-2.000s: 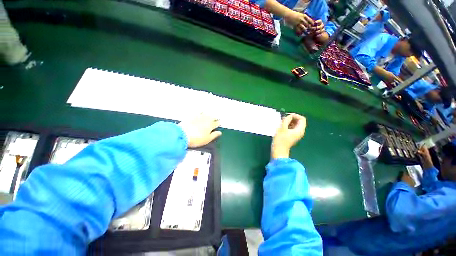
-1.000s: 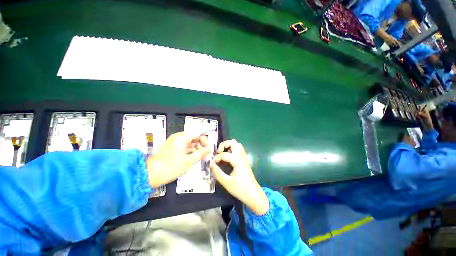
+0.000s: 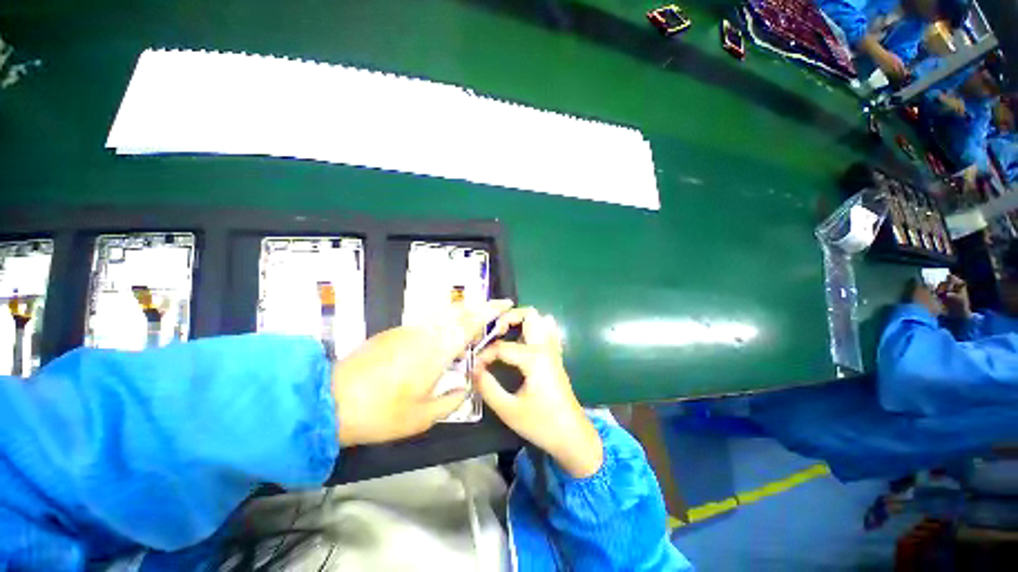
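Note:
A black tray (image 3: 380, 445) holds several silver-white phone screen assemblies in its slots. My left hand (image 3: 402, 380) lies over the rightmost assembly (image 3: 447, 268), its fingertips at the right edge of that unit. My right hand (image 3: 534, 374) is beside it, thumb and index fingertips pinched at the same edge, close to the left fingertips. A thin whitish sliver (image 3: 485, 335) shows between the fingertips of the two hands; which hand grips it is hard to tell. An orange flex cable shows above my left fingers. My hands cover the middle of this unit.
White overlapping sticker sheets (image 3: 380, 123) lie on the green mat beyond the tray. A clear plastic strip (image 3: 842, 302) and a tray of dark parts (image 3: 918, 218) are at the right, near a person in a blue smock. Red-patterned parts (image 3: 798, 34) lie at the upper right.
Both hands have moved from the white sheets to the rightmost assembly. Since a second ago, my left fingers have moved right, up against the right fingertips. The view has shifted slightly.

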